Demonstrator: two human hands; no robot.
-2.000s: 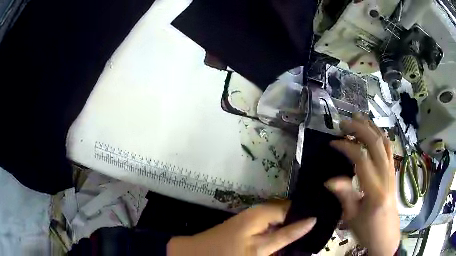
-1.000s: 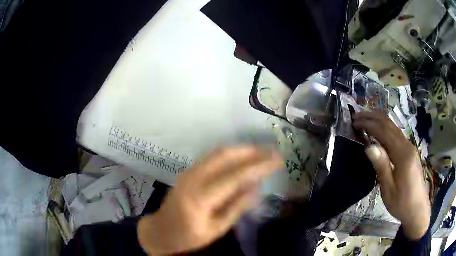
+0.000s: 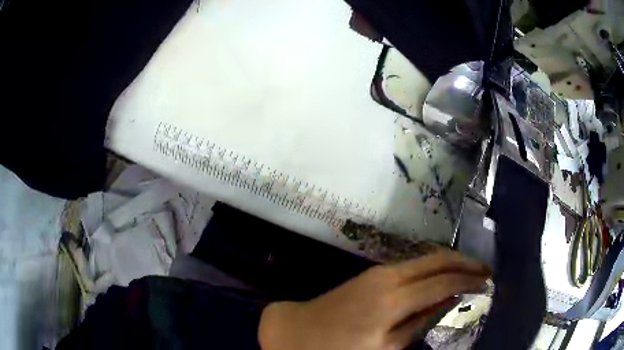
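A black band strip (image 3: 520, 253) runs from the metal folder at the needle area (image 3: 503, 123) down over the table's front edge. A narrow grey strip (image 3: 475, 236) lies along its left side. My left hand (image 3: 390, 301) is at the bottom centre, its fingertips at the left edge of the band. Its thumb is hidden, so its grip cannot be told. My right hand is not in view. A large black garment panel (image 3: 438, 31) lies behind and left of the needle.
More dark cloth (image 3: 55, 89) covers the far left. The white table (image 3: 274, 102) has a printed ruler (image 3: 253, 181) along its front edge. Pale scraps (image 3: 133, 225) are heaped below. Yellow-green scissors handles (image 3: 586, 249) and a curved blue-grey strip (image 3: 602, 290) are at the right.
My left hand has moved right to the band. My right hand has left the needle area and the picture. The view has shifted, so the table sits higher and the machine farther right.
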